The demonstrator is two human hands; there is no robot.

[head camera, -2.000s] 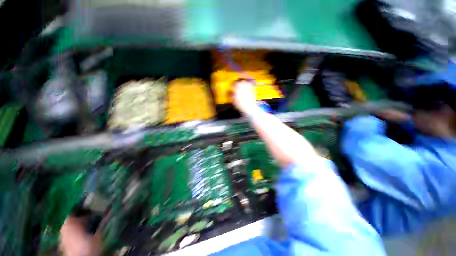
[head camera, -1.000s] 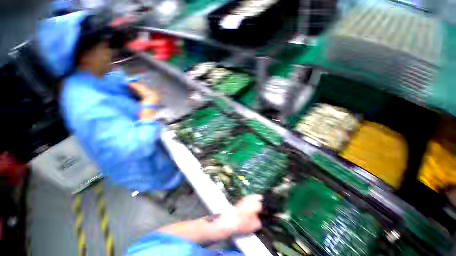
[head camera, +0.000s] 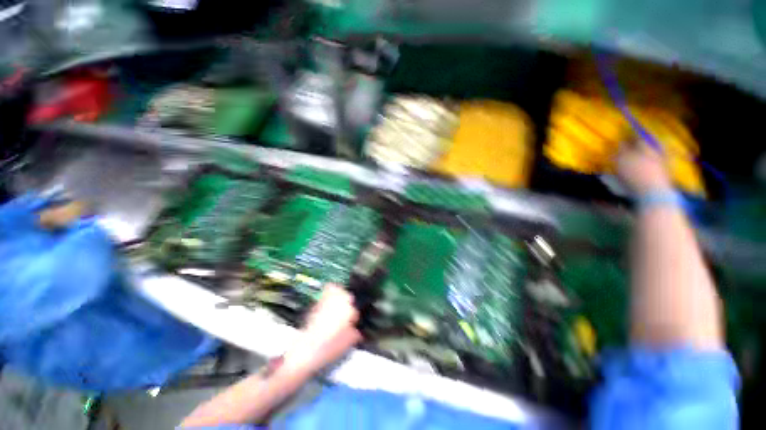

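Green circuit boards lie in black carriers along the line; one board [head camera: 420,260] is in front of me, another [head camera: 306,231] is to its left. My left hand [head camera: 332,323] is at the near edge between these two carriers; blur hides whether its fingers grip anything. My right hand [head camera: 645,168] reaches into the bin of large yellow-orange components [head camera: 588,130], with a light blue wrist band and a blue cord. Its fingertips are blurred, so I cannot tell if they hold a piece.
Bins of pale components [head camera: 411,133] and small golden components [head camera: 491,143] stand behind the rail [head camera: 319,172]. A person in a blue smock [head camera: 76,294] works at the left. A white metal edge [head camera: 218,315] runs along the near side. Red things [head camera: 76,97] are far left.
The view has swung back right from the neighbouring worker. My right hand, not clearly seen a second ago, now shows in the yellow-orange bin. My left hand remains at the carriers' near edge.
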